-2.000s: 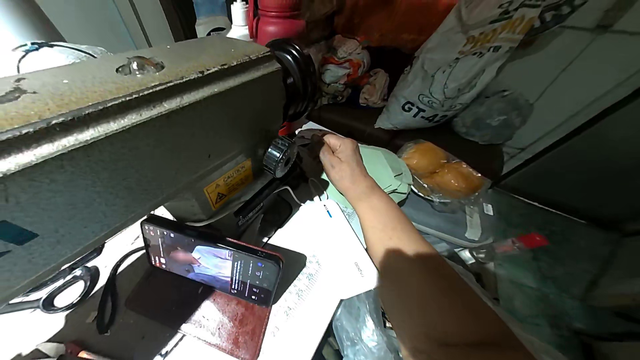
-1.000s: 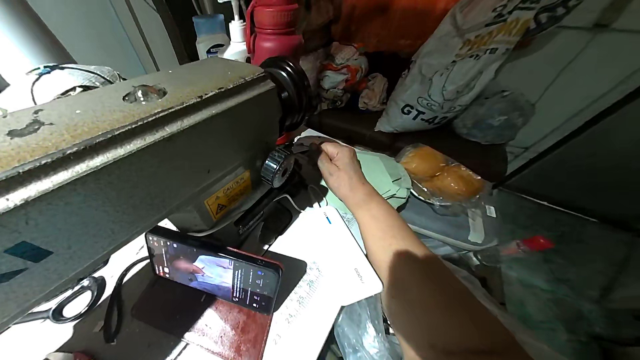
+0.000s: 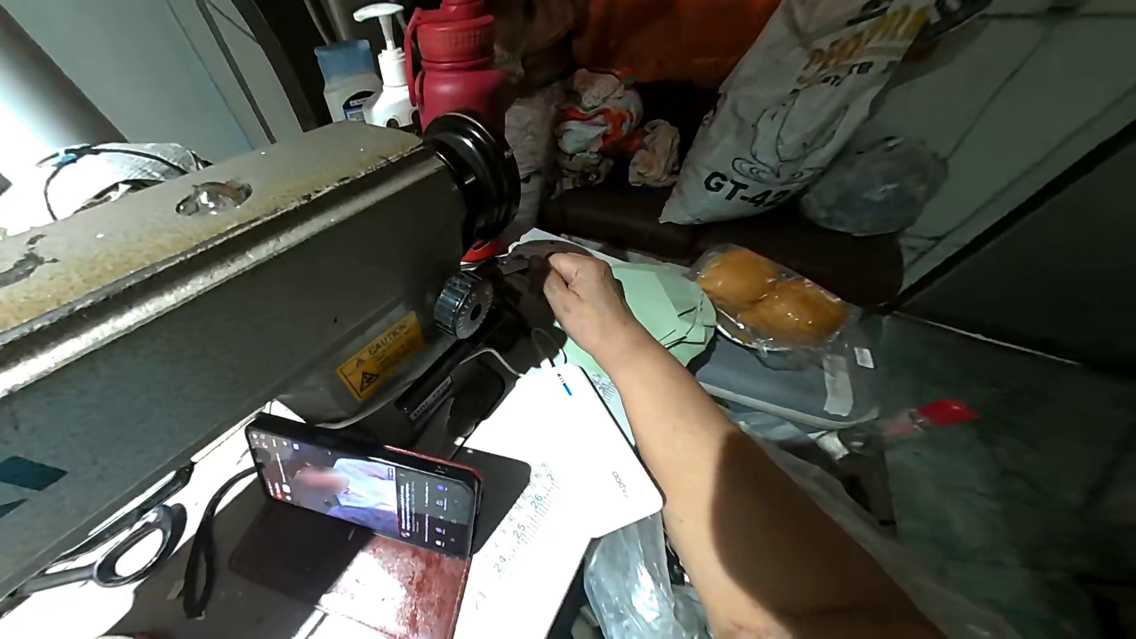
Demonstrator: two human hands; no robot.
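My right hand [image 3: 586,297] reaches past the sewing machine's stitch dial [image 3: 463,304], its fingers closed on a piece of dark fabric [image 3: 538,266]. Pale green cut pieces [image 3: 661,306] lie just beyond and beneath the hand. The grey body of the sewing machine [image 3: 266,293] fills the left side, with its black handwheel [image 3: 484,177] at the right end. A lit phone [image 3: 364,484] leans below the machine arm. Near my forearm lie a white power bank [image 3: 590,453] and a printed paper sheet [image 3: 524,550]. My left hand is not in view.
Scissors [image 3: 138,550] rest at the lower left. Bread buns in clear plastic [image 3: 772,297] sit right of the green pieces. A red bottle [image 3: 457,71] and a pump bottle [image 3: 389,80] stand behind the machine. A printed sack [image 3: 781,115] leans at the back; clear plastic [image 3: 630,577] hangs below.
My right hand stays at about the same place behind the dial throughout. The view has shifted slightly, showing more of the bottles at the back.
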